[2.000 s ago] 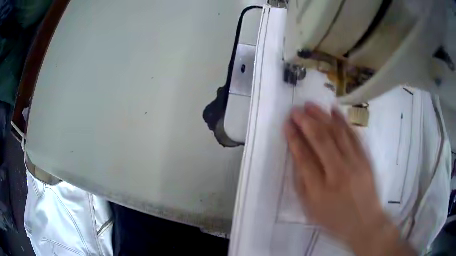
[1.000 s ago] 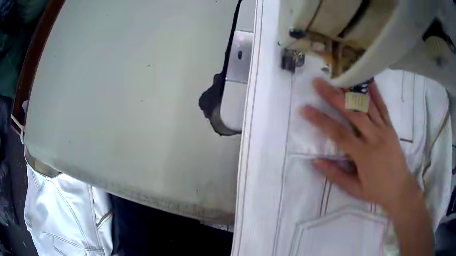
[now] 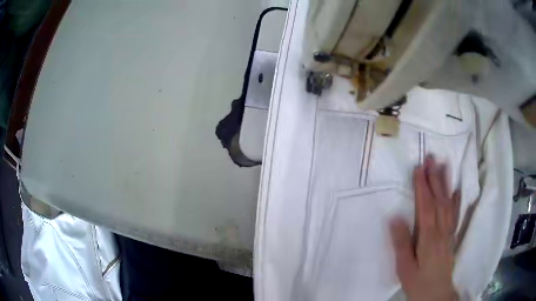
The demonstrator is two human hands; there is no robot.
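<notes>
White jeans with thin dark stitch lines lie under the machine head and spread to the picture's bottom edge. The presser foot stands over the cloth near its left part. A pocket outline with double stitching shows in the lower middle. My right hand lies palm down on the cloth at the right, thumb apart from the other fingers, slightly blurred, holding nothing. My left hand is not in view.
The cream sewing machine head fills the upper right. A metal needle plate shows left of the cloth, in the pale table. More white jeans hang below the table's front edge at lower left.
The cloth has moved up under the head, bringing more of the pocket outline into view. My right hand has moved down and right, away from the presser foot. The view has shifted slightly.
</notes>
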